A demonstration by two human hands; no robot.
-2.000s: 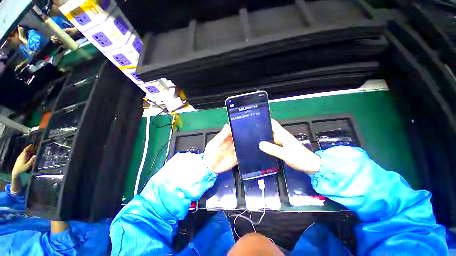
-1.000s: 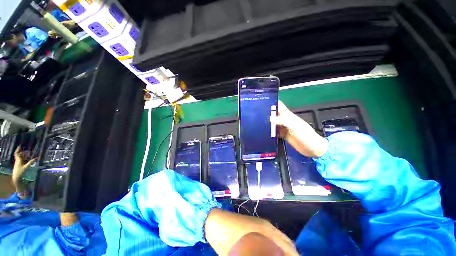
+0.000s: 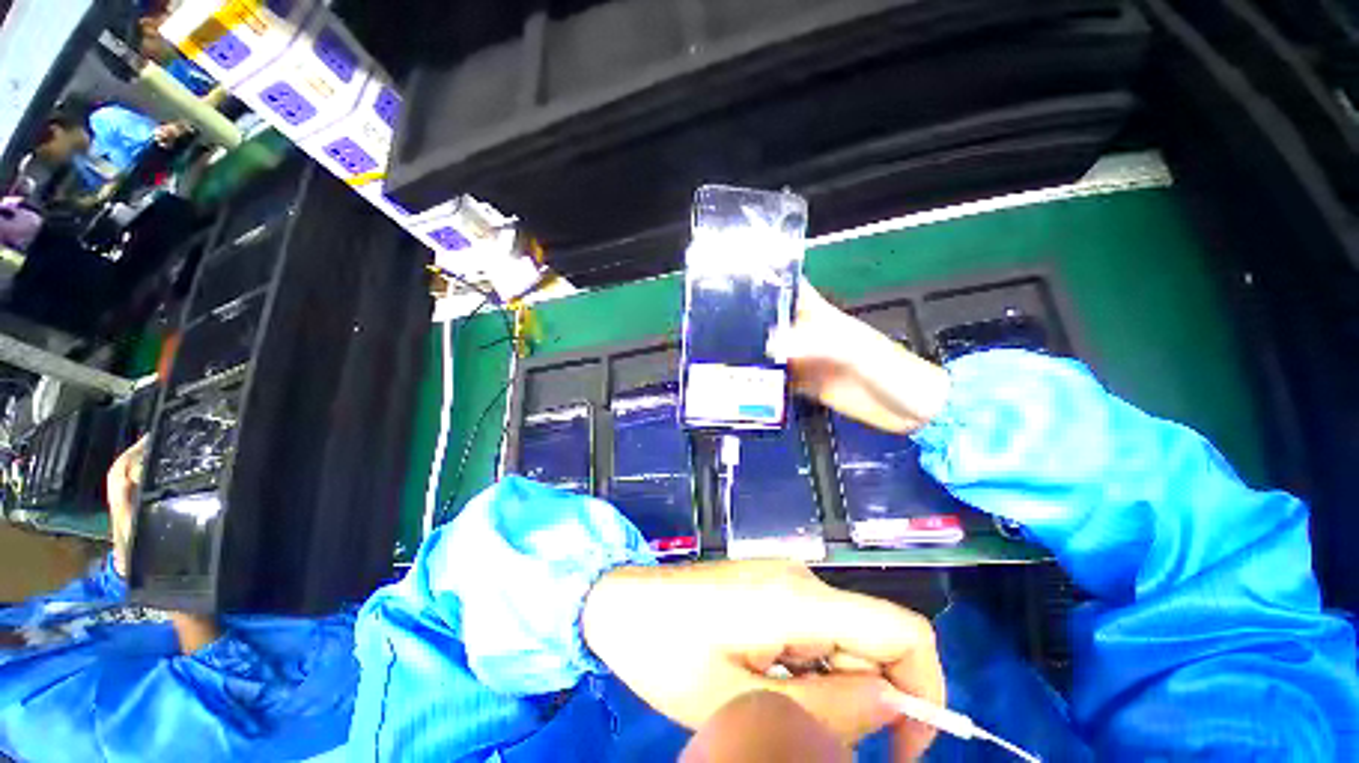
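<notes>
My right hand holds a smartphone upright above the tray, gripping its right edge. Bright glare covers the phone's upper part and a white box shows near its bottom. A white plug on a thin cord is at the phone's bottom edge. My left hand is low in front of me, fingers curled on a second white lead. The phone tray lies below with dark phones in its slots, such as one phone left of the held one.
Stacked black trays stand behind, and more stand at the left and right. A white power strip is at the upper left. A white power cord runs along the green mat. People in blue smocks are at the left.
The phone has moved up and its dark screen now shows glare and a white box. My left hand left the phone's side, came down low, and now shows a white lead in its fingers.
</notes>
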